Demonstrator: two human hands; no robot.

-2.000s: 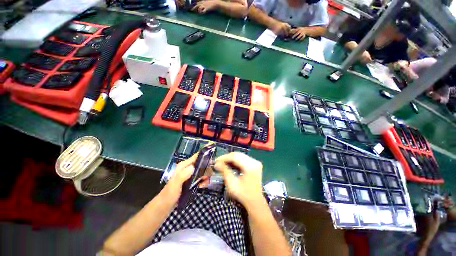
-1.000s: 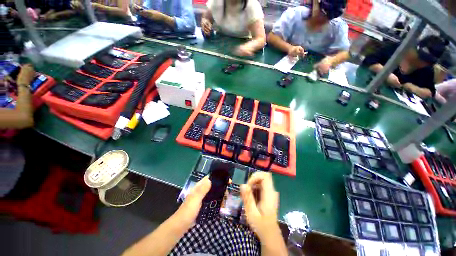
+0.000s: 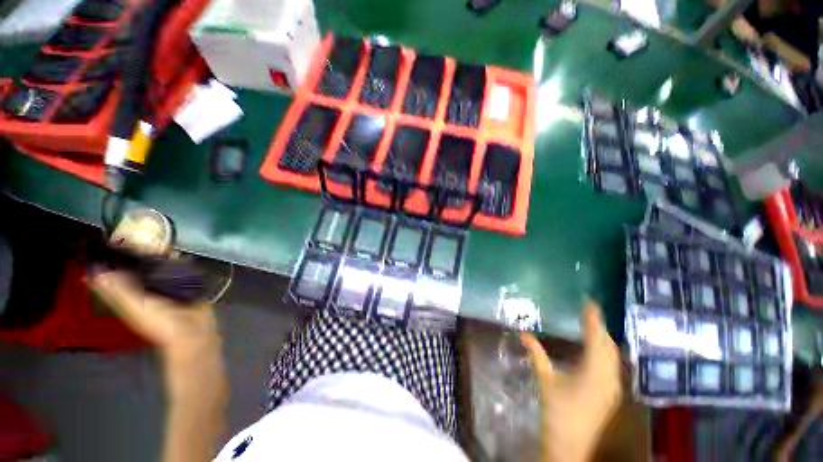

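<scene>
My left hand [image 3: 149, 311] is low at the left, blurred, and holds a dark handset [image 3: 171, 276] in front of the small cream fan. My right hand [image 3: 577, 383] is past the bench edge at the lower right, blurred, with thumb and finger spread and nothing seen in it. A lens tray [image 3: 370, 236] with dark-framed windows lies at the bench edge above my lap. A strip of dark frames [image 3: 397, 191] stands upright at its far side. Behind it a red phone tray [image 3: 527, 149] holds black keypad phones; its far right slot holds a white slip.
Lens trays [image 3: 708, 307] lie at the right, with another red tray [image 3: 778, 217] beyond. At left are a white box [image 3: 257, 41], crumpled tissue [image 3: 208, 110], a loose dark square part [image 3: 229, 160], a black hose and the fan [image 3: 142, 233]. Shiny film [image 3: 518, 309] sits at the bench edge.
My hands have moved apart from above my lap, the left one leftward with the handset, the right one rightward and now open. The view has tilted down.
</scene>
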